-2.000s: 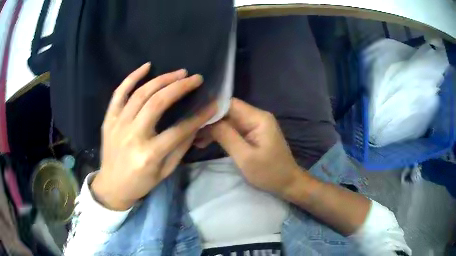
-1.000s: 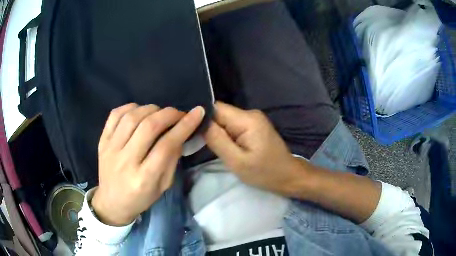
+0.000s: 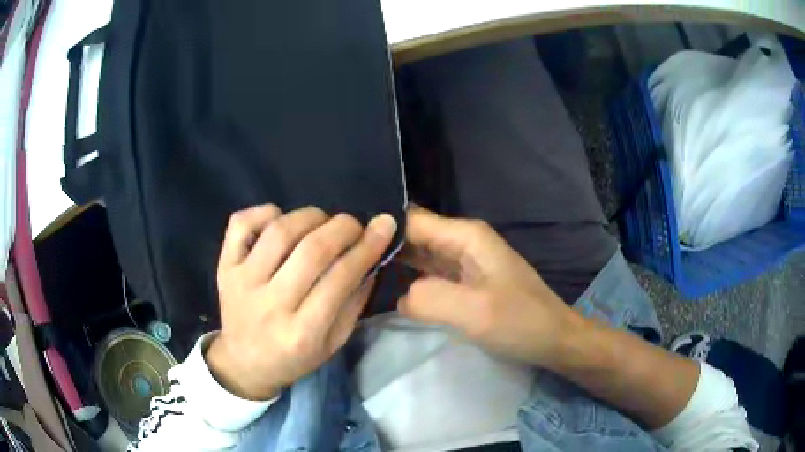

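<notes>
The black bag body panel (image 3: 265,106) lies over the table edge and hangs towards my lap, with a thin pale edge along its right side. A black handle (image 3: 72,115) stands out at its left, with white showing through. My left hand (image 3: 300,291) lies on the panel's near right part, thumb pressed at the rounded corner. My right hand (image 3: 481,282) is at the same corner from the right, its fingertips at the edge and partly hidden. The layers under the corner are mostly hidden.
The white table (image 3: 565,19) runs along the top. A blue plastic crate (image 3: 726,269) with white pieces (image 3: 719,141) stands at right on the floor. A round metal object (image 3: 134,375) is at lower left, beside red and white strips (image 3: 31,238). A dark shoe (image 3: 746,375) shows at lower right.
The white layer that showed at the corner earlier is now mostly covered. My left thumb remains on the corner. My right thumb has drawn slightly back from the edge. The view has shifted.
</notes>
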